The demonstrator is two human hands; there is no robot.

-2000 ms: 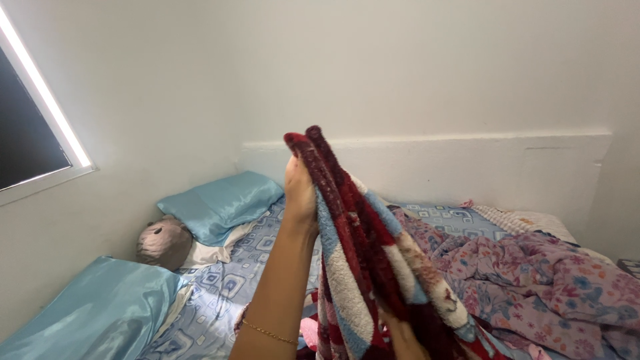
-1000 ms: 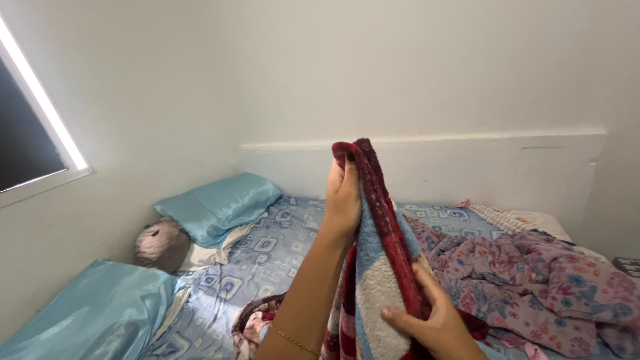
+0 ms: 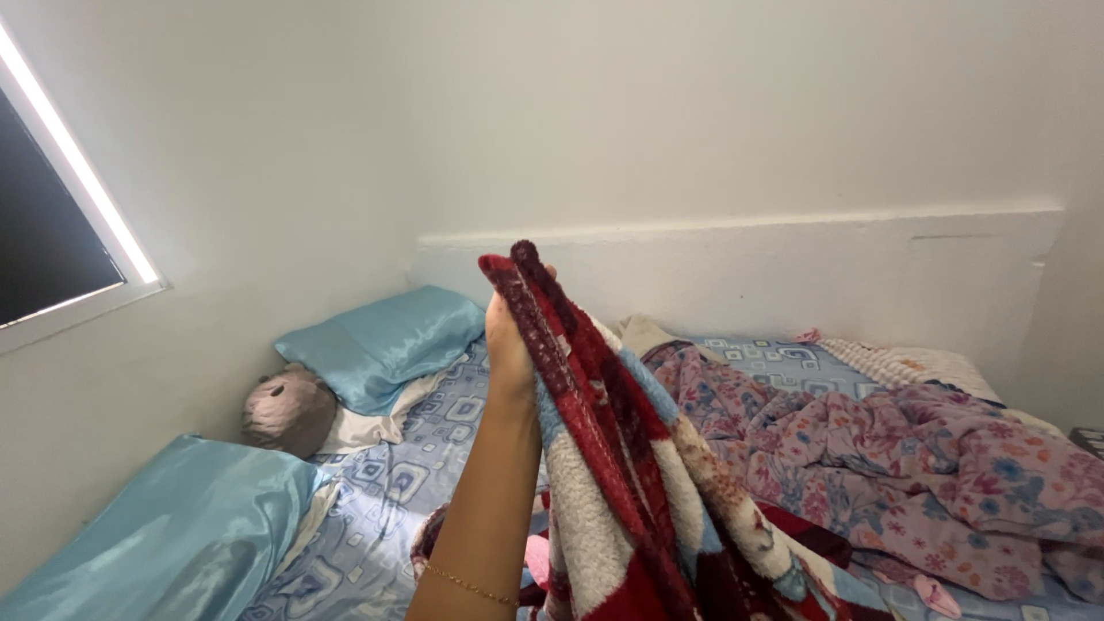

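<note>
My left hand (image 3: 511,349), with a thin gold bracelet on the forearm, is raised near the middle of the view and shut on the top edges of a plush blanket (image 3: 642,483). The blanket is patterned in dark red, white and light blue; its gathered folds hang down to the lower right, and part of it lies on the bed behind my forearm. My right hand is not visible; whether it is behind the folds or out of frame cannot be told.
The bed has a blue patterned sheet (image 3: 440,414). Two light blue satin pillows (image 3: 388,341) and a grey round plush toy (image 3: 289,410) lie at the left. A crumpled pink floral blanket (image 3: 862,457) covers the right. A wall stands behind the bed, with a window (image 3: 52,207) at upper left.
My right hand, on the blanket's edge one second ago, has gone out of sight. My left hand has moved a little to the left, and the blanket's folds spread wider to the right.
</note>
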